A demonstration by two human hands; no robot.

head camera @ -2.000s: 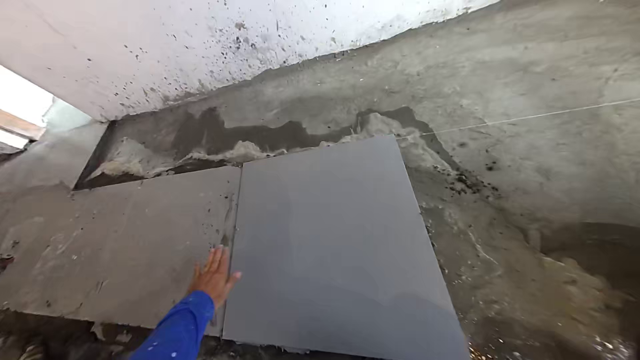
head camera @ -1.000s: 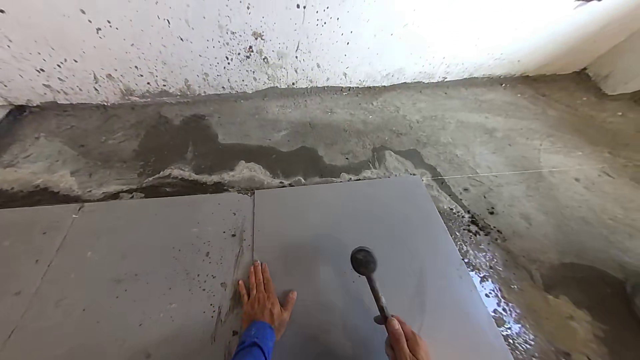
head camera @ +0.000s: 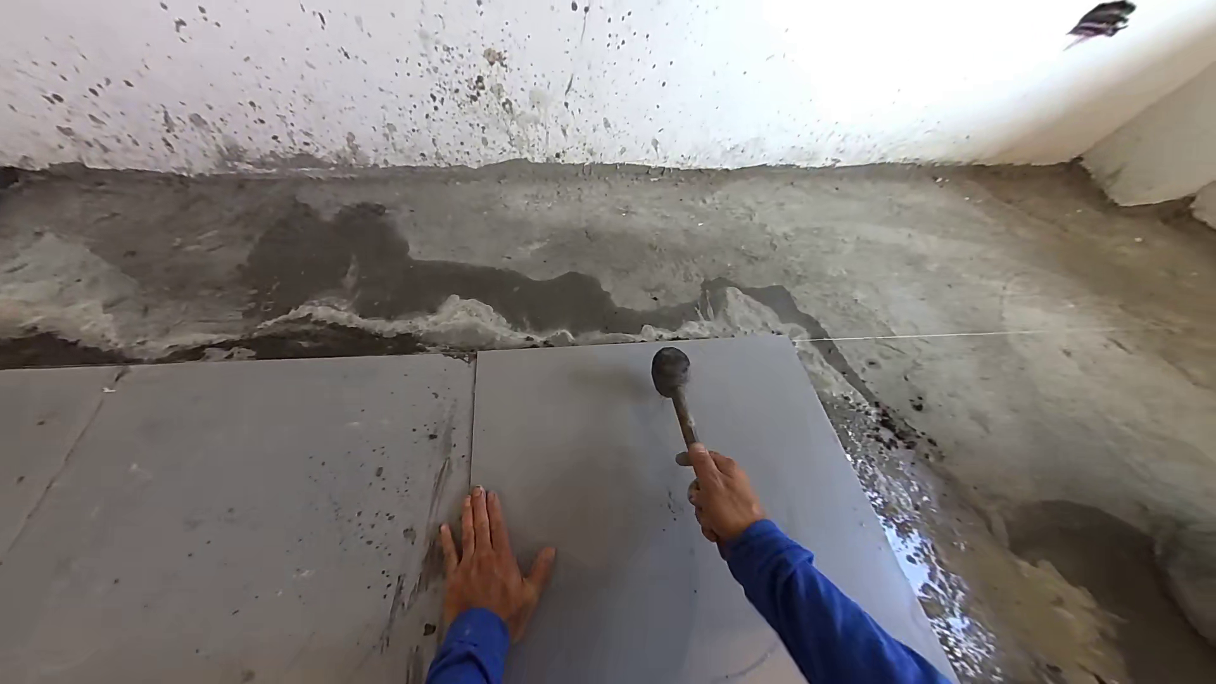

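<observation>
My left hand (head camera: pixel 489 570) lies flat with fingers spread across the joint between two large grey floor tiles. It holds nothing. My right hand (head camera: pixel 722 496) grips the handle of a rubber mallet (head camera: pixel 671 371), whose dark round head is over the far part of the right-hand tile (head camera: pixel 589 427); whether it touches the tile cannot be told. The neighbouring tile (head camera: pixel 266 475) bears dark specks and smears of mortar near the joint. A thin white string line (head camera: pixel 950 335) runs to the right from near the right-hand tile's far right corner.
Rough concrete floor (head camera: pixel 902 237) with wet patches and a ridge of mortar (head camera: pixel 465 323) borders the tiles' far edge. Behind stands a spattered white wall (head camera: pixel 570 85). Right of the tile lie a wet puddle (head camera: pixel 912 556) and crumbs; a dark round hollow (head camera: pixel 1083 551) is farther right.
My right hand, out of view at first, came in with the mallet and has moved it farther forward over the right-hand tile. My left hand remains at the joint. The view has turned to the right.
</observation>
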